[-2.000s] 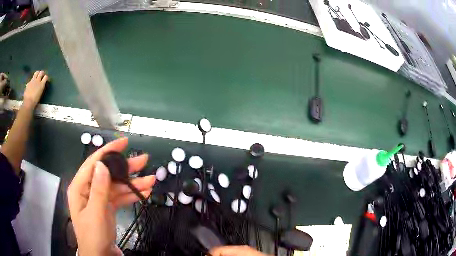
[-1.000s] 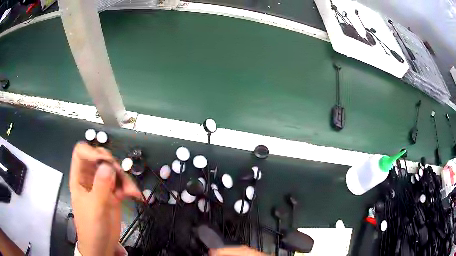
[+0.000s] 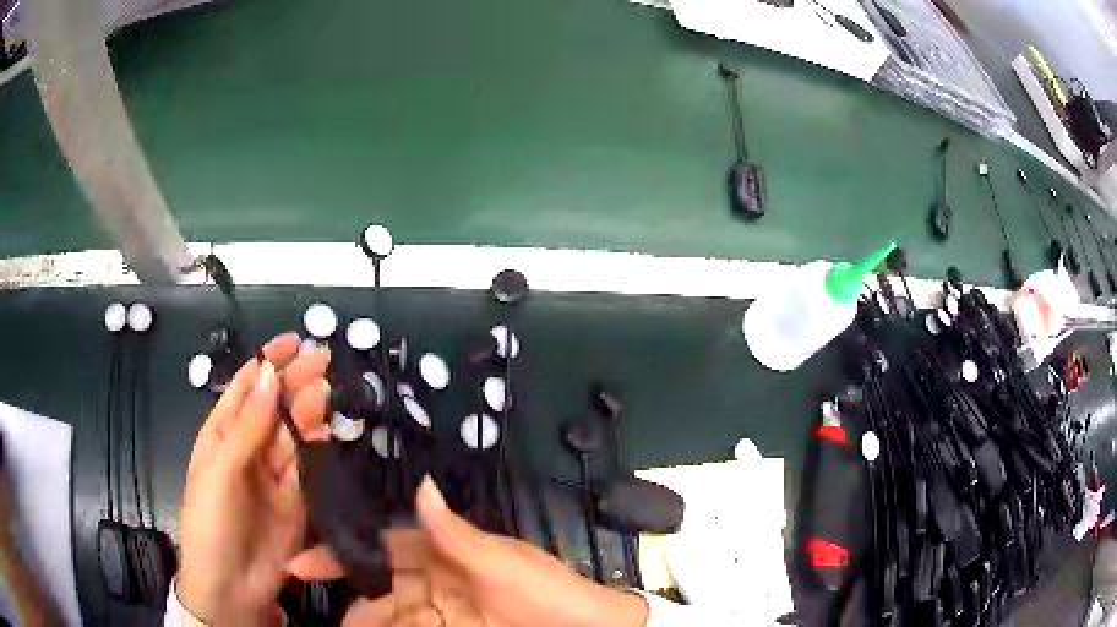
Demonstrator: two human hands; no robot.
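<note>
My left hand (image 3: 251, 490) holds a black stemmed unit, its fingers around the thin stem. The unit's oval body (image 3: 337, 496) is blurred between my hands, and a small dark end (image 3: 219, 273) shows up and left near the white rail. My right hand (image 3: 490, 576) comes from the lower right, its fingertips on the body's lower end. Several stemmed units with white discs (image 3: 364, 333) lie just beyond my hands, their lower parts partly hidden. Two more units (image 3: 129, 557) lie side by side at the left.
A white bottle with a green nozzle (image 3: 790, 321) stands tilted right of centre. A red-and-black tool (image 3: 831, 514) lies beside white paper (image 3: 735, 527). A dense black pile (image 3: 968, 478) is at the right. Spaced units (image 3: 747, 190) lie on the green belt (image 3: 490, 135). A grey post (image 3: 104, 147) crosses the upper left.
My right hand has moved left and up to meet my left hand at the held unit. The view has shifted, so the bench things appear higher and further left.
</note>
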